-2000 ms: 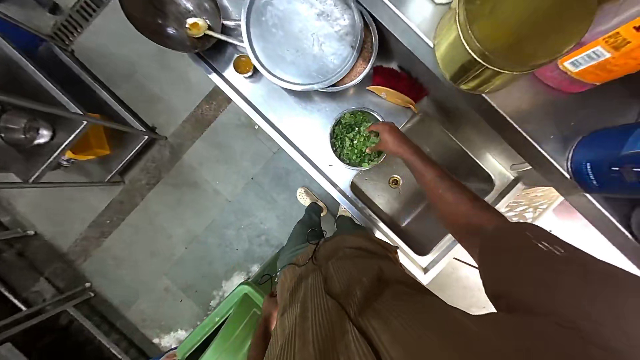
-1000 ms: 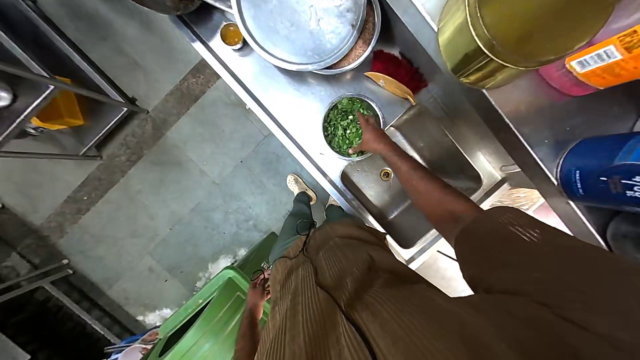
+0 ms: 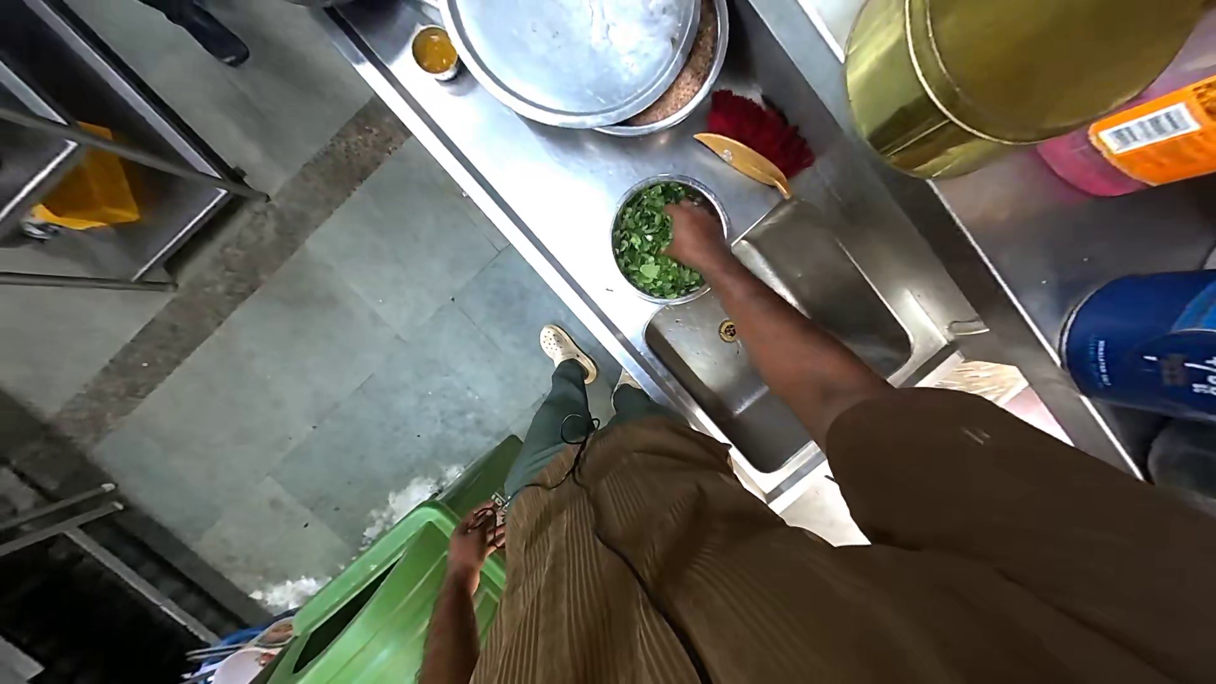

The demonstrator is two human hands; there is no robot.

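Note:
A round metal bowl (image 3: pixel 619 272) of chopped green leaves (image 3: pixel 650 237) stands on the steel counter beside the sink basin. My right hand (image 3: pixel 695 236) reaches into the bowl at its right side; its fingertips are down among the leaves, and whether they grip any cannot be told. My left hand (image 3: pixel 478 537) hangs low at my side, by the green bin; its fingers are partly hidden and I cannot tell what they hold. A brush with red bristles (image 3: pixel 755 128) and a wooden handle lies just above the bowl.
A large metal lid (image 3: pixel 579 47) partly covers a pan of brown food. Left of it stands a small cup of yellow liquid (image 3: pixel 434 51). The sink (image 3: pixel 760 370) adjoins the bowl. A brass-coloured container (image 3: pixel 950 85) and a blue container (image 3: pixel 1140 342) stand at right. A green bin (image 3: pixel 380 589) is beside me.
My right hand stays at the bowl, with small shifts over the leaves. A person's dark shoe has come into view at the upper left. The view has shifted somewhat.

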